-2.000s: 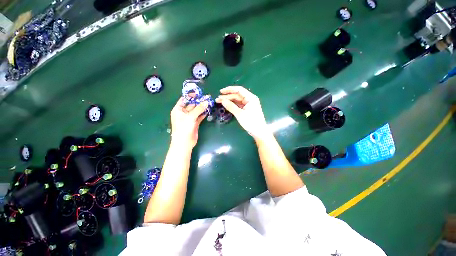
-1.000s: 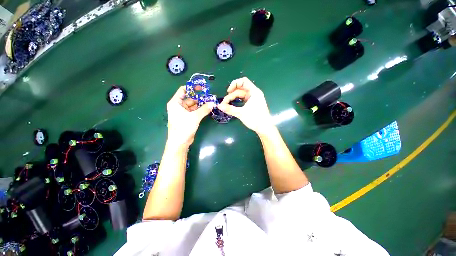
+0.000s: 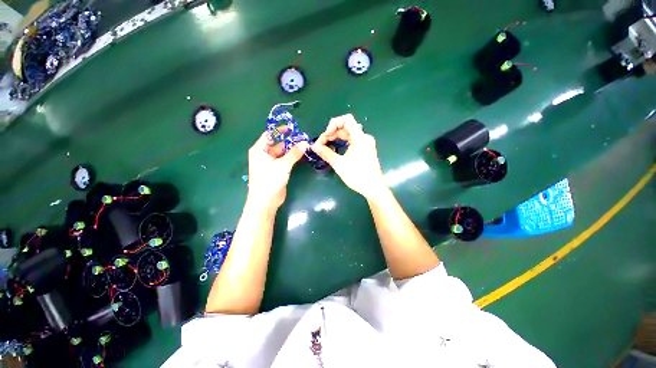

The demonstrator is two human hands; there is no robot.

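Note:
My left hand point(image 3: 270, 164) is shut on several blue circuit boards point(image 3: 282, 123) bunched in the palm, with a thin pale wire looping above them. My right hand point(image 3: 351, 154) has thumb and forefinger pinched together close to the left fingertips, at the edge of the boards. What the right fingertips pinch is too small to tell. A black housing point(image 3: 321, 159) stands under and between both hands, mostly hidden by them. A small pile of blue boards point(image 3: 218, 251) lies beside my left forearm.
Many black housings point(image 3: 169, 302) with red wires crowd the left of the green bench. More housings point(image 3: 464, 138) lie at right. White-faced discs point(image 3: 292, 79) stand in a row beyond my hands. A blue stool point(image 3: 544, 208) is at right. A tangle of boards point(image 3: 54, 47) lies far left.
The row of discs and the upright housing beyond my hands have shifted to the right. My hands stay together; the right thumb and forefinger have closed in on the boards' edge.

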